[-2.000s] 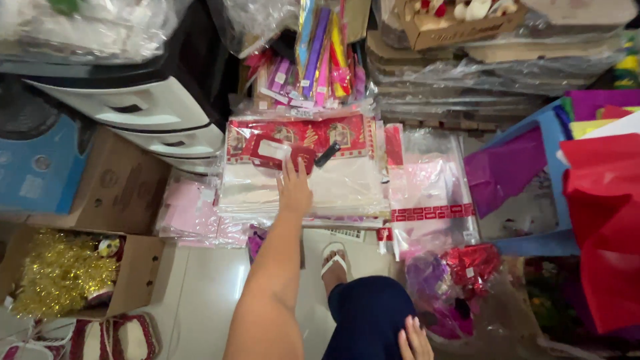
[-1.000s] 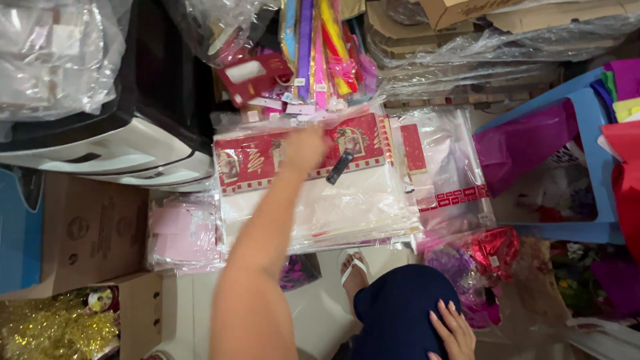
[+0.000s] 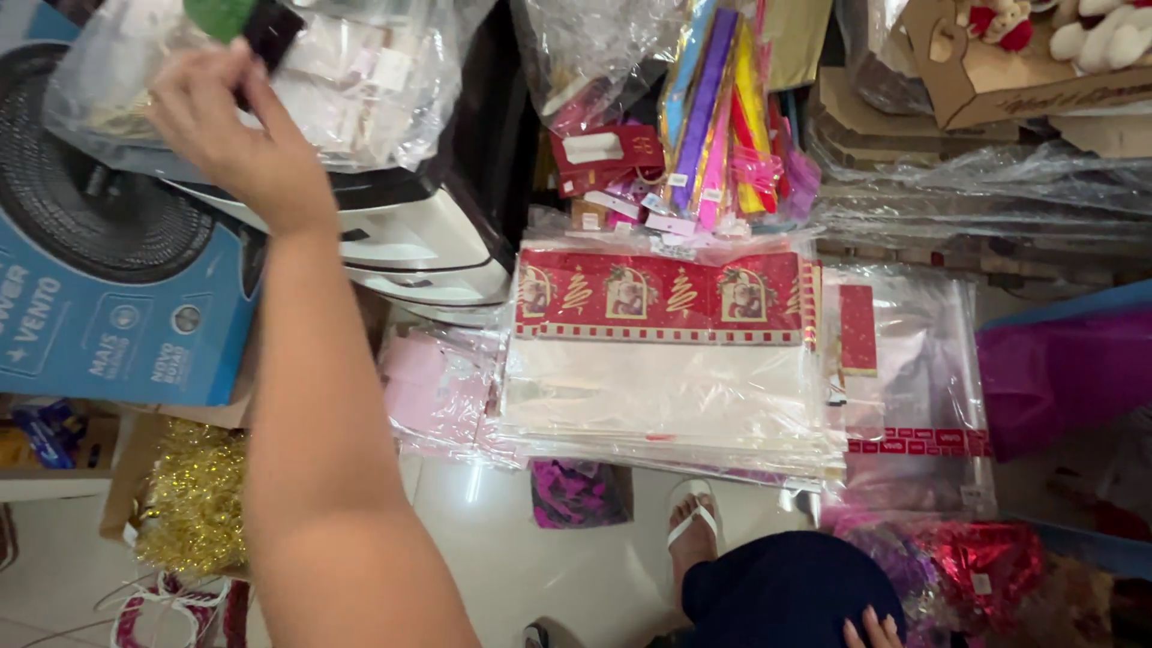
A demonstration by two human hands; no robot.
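Note:
My left hand (image 3: 229,135), at the upper left, pinches a small dark flat object (image 3: 270,34) between thumb and fingers, above a clear plastic bag of pale packets (image 3: 360,90). A green thing (image 3: 219,16) touches or lies beside the dark object; which, I cannot tell. My right hand (image 3: 871,630) rests on my dark-clothed knee at the bottom edge, mostly out of view. Between them lies a stack of clear bags with a red Christmas print (image 3: 666,387). Behind the stack, a red card box with a window (image 3: 607,157) leans near colourful ribbon packs (image 3: 702,117).
A white drawer unit (image 3: 432,234) stands under the bag of packets. Left are a blue fan box (image 3: 135,333) and gold tinsel (image 3: 193,495) in a carton. Flattened cardboard (image 3: 909,126), a carton with plush toys (image 3: 1008,85) and a red foil item (image 3: 985,567) are at the right.
My left hand has moved from the printed bags to the upper left. The dark object that lay on the stack is gone from there. The red box, earlier on the stack, is by the ribbons.

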